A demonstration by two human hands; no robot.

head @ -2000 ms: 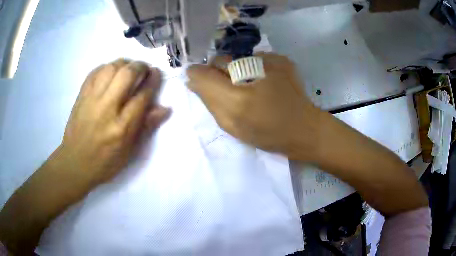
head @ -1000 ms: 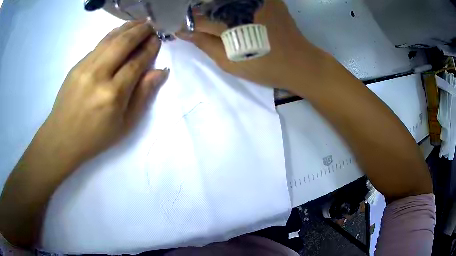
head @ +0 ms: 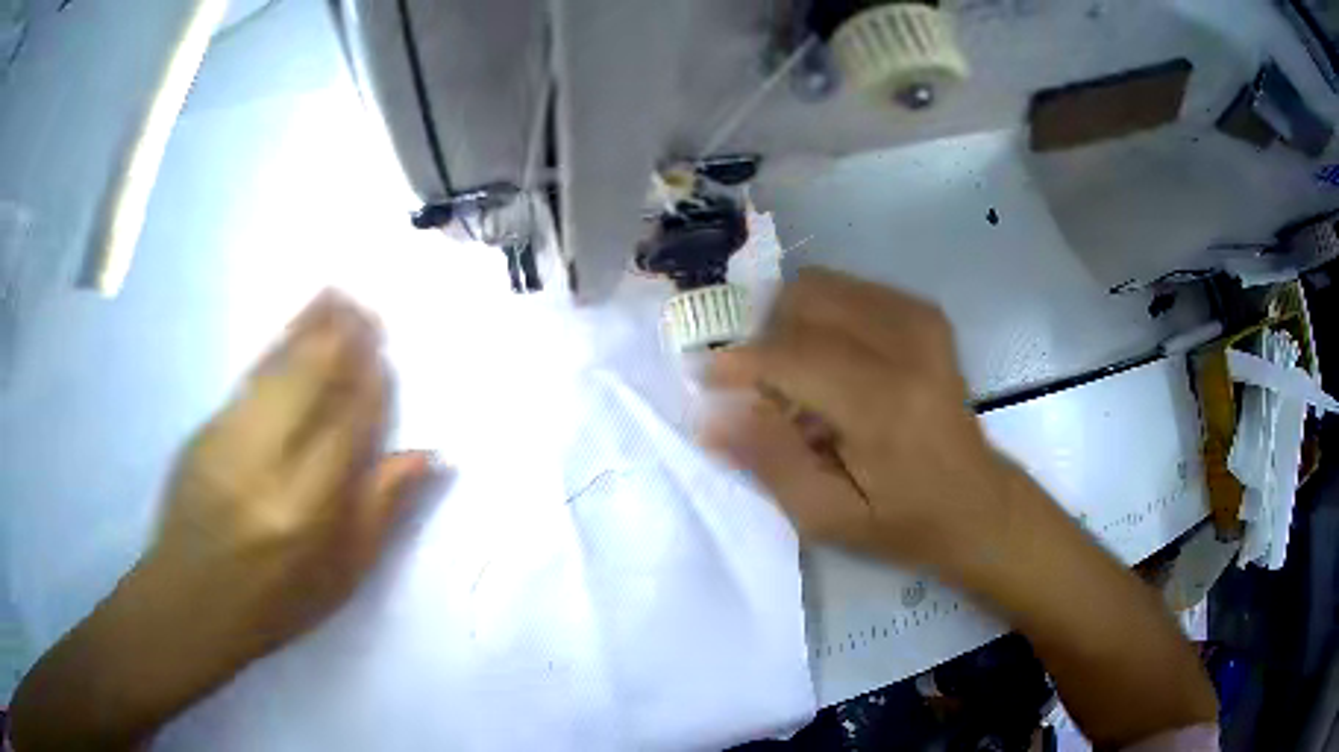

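Observation:
A large white fabric panel (head: 646, 588) lies on the machine table, overexposed around the presser foot (head: 523, 268). My left hand (head: 287, 456) is blurred and rests flat on the cloth left of the foot, thumb apart, with nothing seen in it. My right hand (head: 852, 419) is blurred at the panel's right side, beside the lower ribbed knob (head: 708, 316). Its fingers are bent over the cloth; whether they pinch it cannot be told. A thin dark line, perhaps thread, shows across its back.
The grey-white machine head (head: 617, 103) stands above the cloth, with a second ribbed knob (head: 899, 53). A glowing lamp bar (head: 154, 140) is at upper left. Narrow white strips (head: 1270, 441) hang at the right table edge. A printed ruler runs along the front edge.
Both hands have moved away from the foot, the left back and leftward, the right back and rightward. The view has shifted, showing more of the machine head. The cloth's right part is more creased.

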